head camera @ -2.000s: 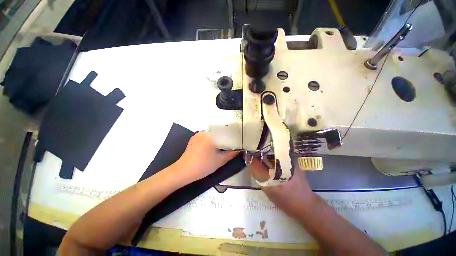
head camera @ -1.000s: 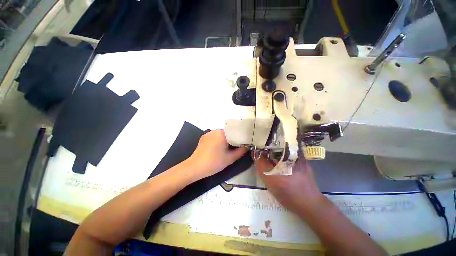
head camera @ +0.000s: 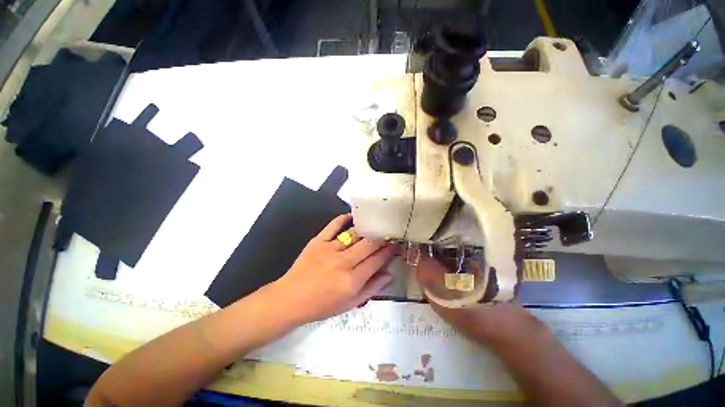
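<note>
A black workpiece [head camera: 274, 238] lies flat on the white table left of the needle area, one short tab sticking up at its top right. My left hand [head camera: 338, 270], with a yellow ring-like band on one finger, lies on its right part, fingers spread and fingertips by the presser foot [head camera: 412, 253]. My right hand [head camera: 453, 290] is partly hidden behind the machine's cream lever; its fingertips and what they touch cannot be seen. The sewing machine head [head camera: 556, 151] stands over both hands. A tabbed black panel [head camera: 127, 191] lies alone at the left.
A heap of black panels [head camera: 60, 107] is at the far left, on the bench side. The table's yellow-taped front edge [head camera: 318, 385] runs below my forearms. Printed ruler markings [head camera: 580, 324] run along the front. A thread post [head camera: 660, 75] stands on the machine's top right.
My left hand has opened out and flattened. The workpiece now shows a tab at its top, and the long black strip below my left forearm is out of sight. The view has shifted slightly.
</note>
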